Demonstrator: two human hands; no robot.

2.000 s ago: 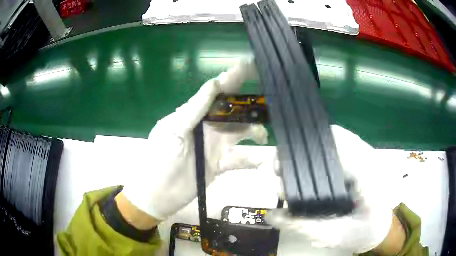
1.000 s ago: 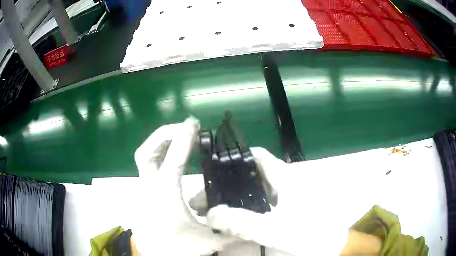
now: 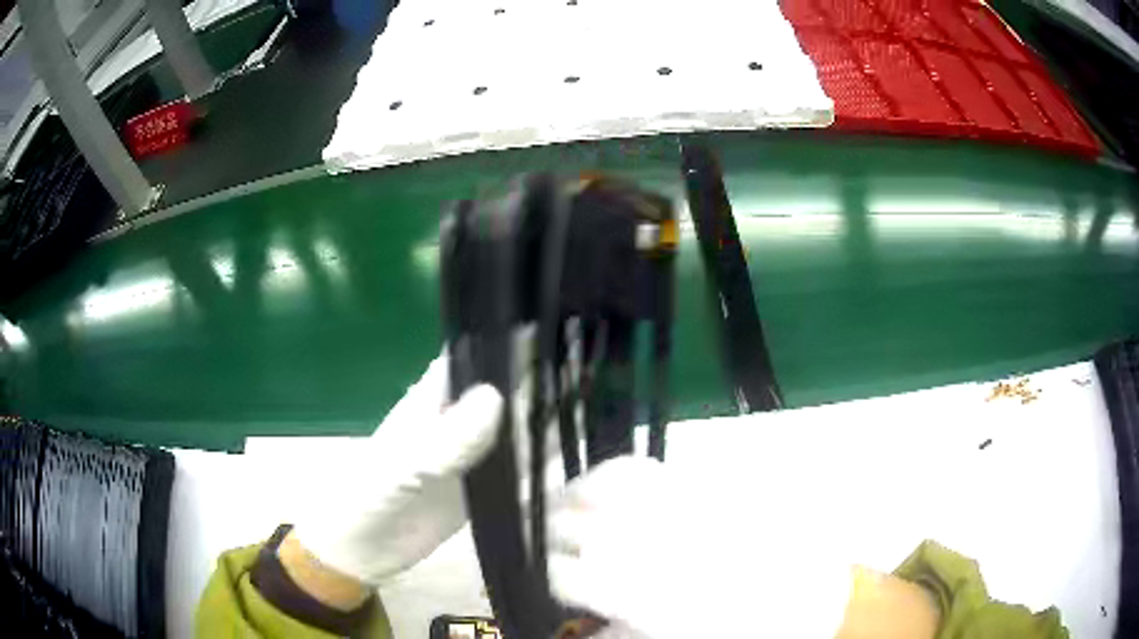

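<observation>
Several black phone middle frames [image 3: 500, 287] are held together, upright and slightly fanned, in front of me; they are blurred. Orange-gold patches show at their top right. My left hand [image 3: 406, 481], in a white glove, grips them from the left with the thumb on the outer frame. My right hand [image 3: 675, 549], in a white glove, holds them low on the right; its fingers are partly hidden and merge with the white foam sheet [image 3: 862, 456]. Another phone part [image 3: 465, 627] lies at the bottom edge, mostly cut off.
The green conveyor belt [image 3: 312, 362] crosses behind, with a black strip [image 3: 731, 287]. Beyond are a white moulded tray [image 3: 562, 81] and red tray [image 3: 924, 69]. A black slotted tray [image 3: 81, 524] stands left, a black tray [image 3: 1124, 412] right. Tiny orange bits [image 3: 1013, 391] lie right.
The frames have gone from tilted in my right hand, through a low end-on hold, to a raised upright hold between both hands. The view has tipped up since the first frame.
</observation>
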